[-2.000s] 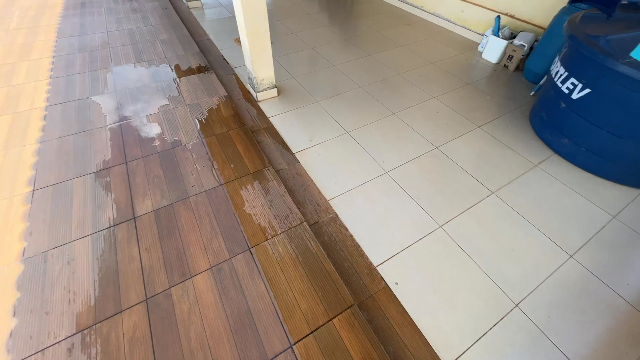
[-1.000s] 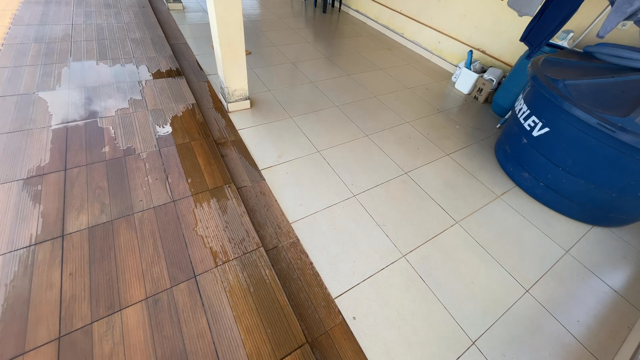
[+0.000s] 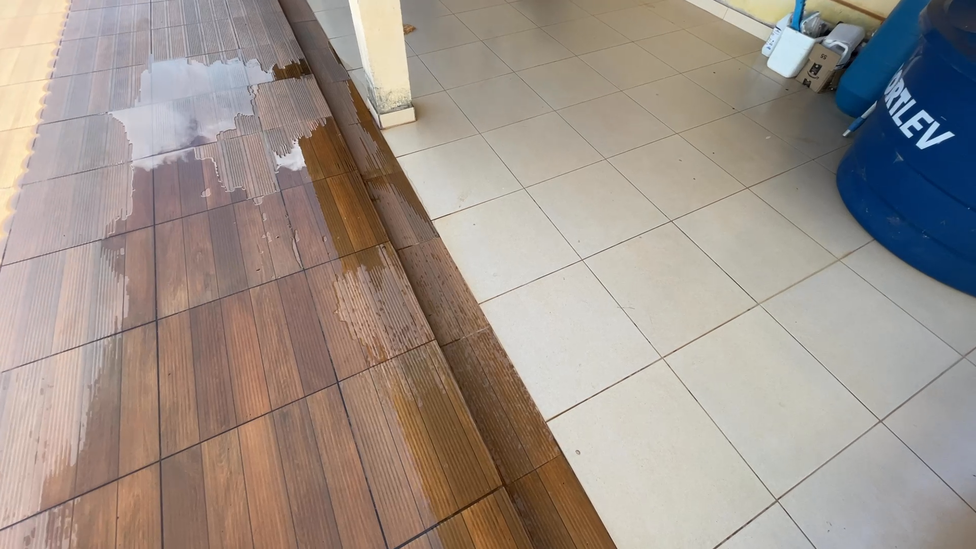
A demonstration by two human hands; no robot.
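Note:
Neither my left hand nor my right hand shows in the head view. Wood-look floor tiles (image 3: 252, 343) fill the left side, and a puddle of water (image 3: 183, 114) reflects the sky on them. A low step edge (image 3: 450, 305) in the same wood look runs diagonally beside the beige floor tiles (image 3: 610, 305), which cover the right side. At the right edge stands a large blue water tank (image 3: 907, 191) with white lettering.
A cream pillar (image 3: 385, 61) with a stained foot rises by the step. Near the back wall are a white plastic container (image 3: 793, 52), a cardboard box (image 3: 820, 67) and a blue drum (image 3: 884, 57). Wet patches lie along the step.

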